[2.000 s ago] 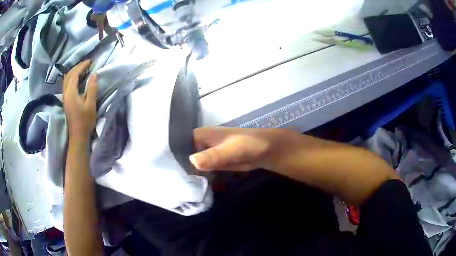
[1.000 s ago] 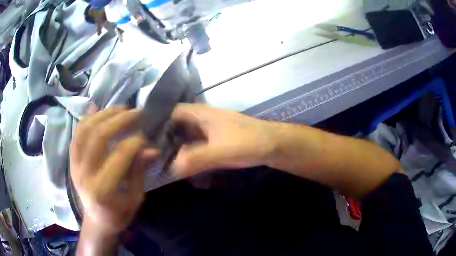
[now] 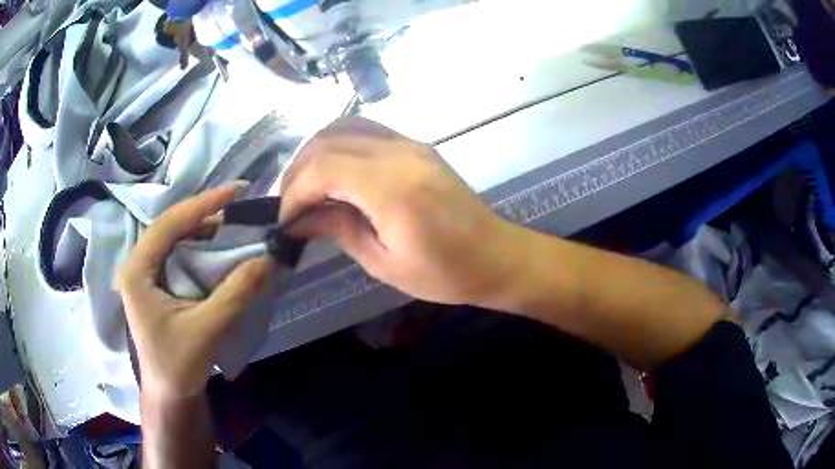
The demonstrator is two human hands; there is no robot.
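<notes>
My left hand (image 3: 188, 289) holds a light grey panel (image 3: 206, 261) with a dark strip (image 3: 253, 212) along its edge, between thumb and fingers. My right hand (image 3: 394, 211) pinches the dark strip's other part close beside the left fingertips; its fingertips are partly hidden. The piece is held above the ruler edge (image 3: 586, 180), in front of the machine's needle area (image 3: 366, 75). Part of the light grey cloth hangs down below my left hand.
A bundle of grey pieces (image 3: 137, 87) with dark bands lies left of the needle. Snips (image 3: 656, 60) and a dark flat rectangle (image 3: 728, 52) lie at the back right. A blue crate (image 3: 764, 188) with grey pieces (image 3: 732, 275) stands at the right, below the table.
The large light panel was spread toward the needle; its edge is now bunched between both hands. My left hand came from the bundle to the piece, and my right hand moved up and left.
</notes>
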